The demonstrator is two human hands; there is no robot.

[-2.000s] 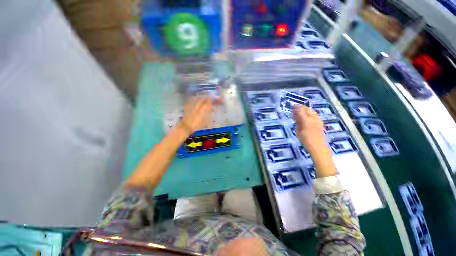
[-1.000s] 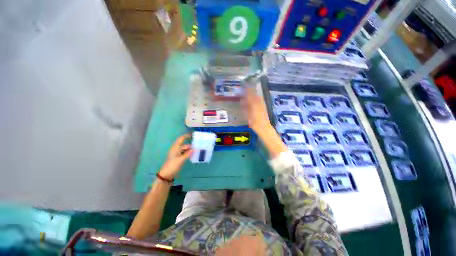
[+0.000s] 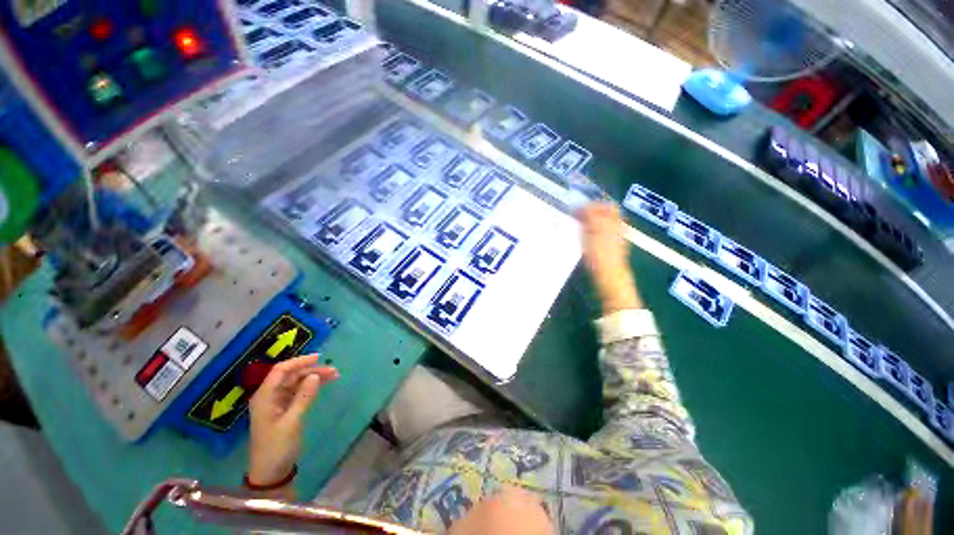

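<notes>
My right hand [image 3: 605, 238] is over the edge of the green conveyor belt, its fingers on a blurred flat panel [image 3: 586, 189]. My left hand [image 3: 280, 405] is at the front of the press, over the blue base with the yellow-arrow label [image 3: 228, 401]. It looks empty, fingers loosely apart. The press fixture [image 3: 157, 280] is at the left, with what looks like a panel in it, partly hidden by metal parts. The tray [image 3: 502, 368] between my hands holds flat panels in rows, with bare white surface on its near right side.
The conveyor belt [image 3: 628, 361] carries rows of panels and one separate panel [image 3: 702, 296]. A control box [image 3: 131, 52] with lit buttons stands at upper left. Stacked trays [image 3: 303, 110] are behind the open tray. A fan [image 3: 774, 37] and a blue object [image 3: 718, 92] are beyond the belt.
The view has swung right. My right hand has moved from the fixture to the belt. The pale panel that was in my left hand is no longer there.
</notes>
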